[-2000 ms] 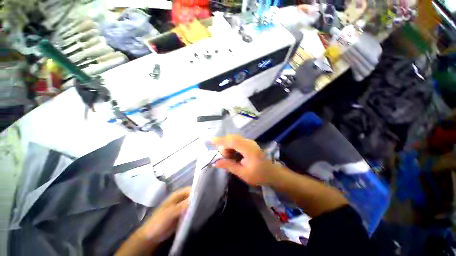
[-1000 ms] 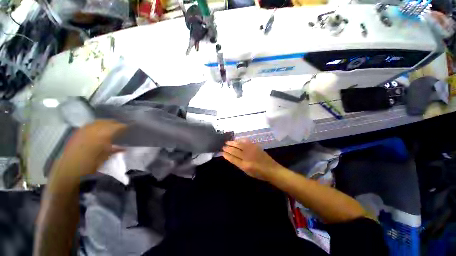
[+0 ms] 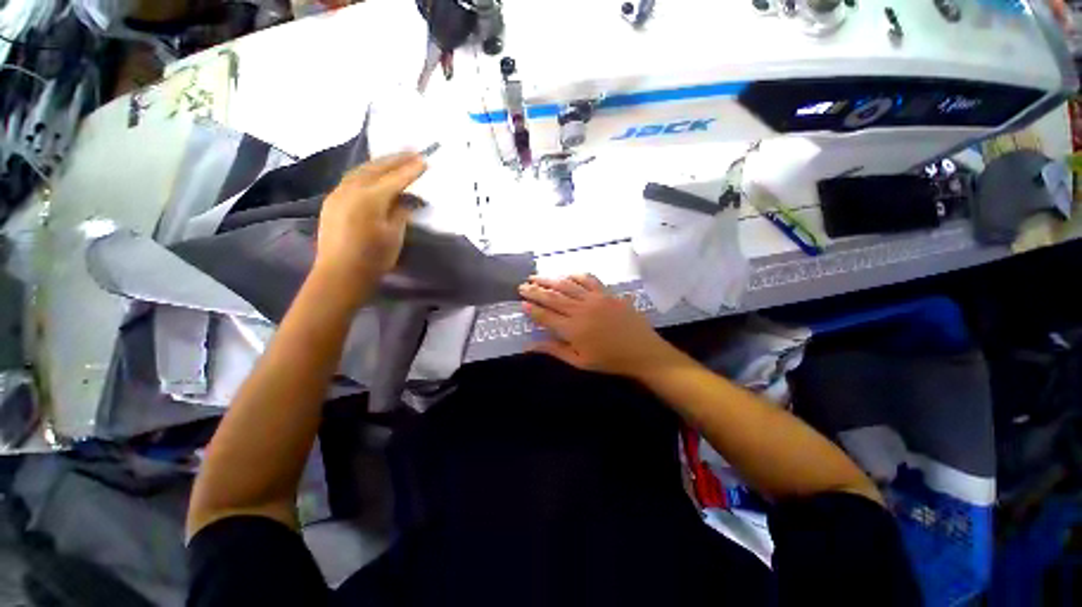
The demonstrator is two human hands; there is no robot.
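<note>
A dark grey panel (image 3: 457,268) lies folded and bunched on the table's front left part, left of the presser foot and needle (image 3: 562,180). My left hand (image 3: 370,213) is on the panel's upper side and grips its cloth, fingers toward the machine. My right hand (image 3: 581,318) holds the panel's right end at the table's front edge, below the needle. Light cloth (image 3: 184,350) lies beneath and left of the dark panel. A small curved panel (image 3: 688,251), white with a short dark strip, rests right of the needle.
The white sewing machine head (image 3: 664,125) spans the back. Pens (image 3: 788,225), a flat black rectangle (image 3: 878,205) and a grey cloth lump (image 3: 1011,197) lie at right. A measuring scale (image 3: 819,273) runs along the front edge. A blue crate (image 3: 949,551) with cloth stands at lower right.
The dark grey panel has been brought toward the needle and spread more. My left hand has moved right and up toward the machine. My right hand has moved slightly up, still at the panel's right end.
</note>
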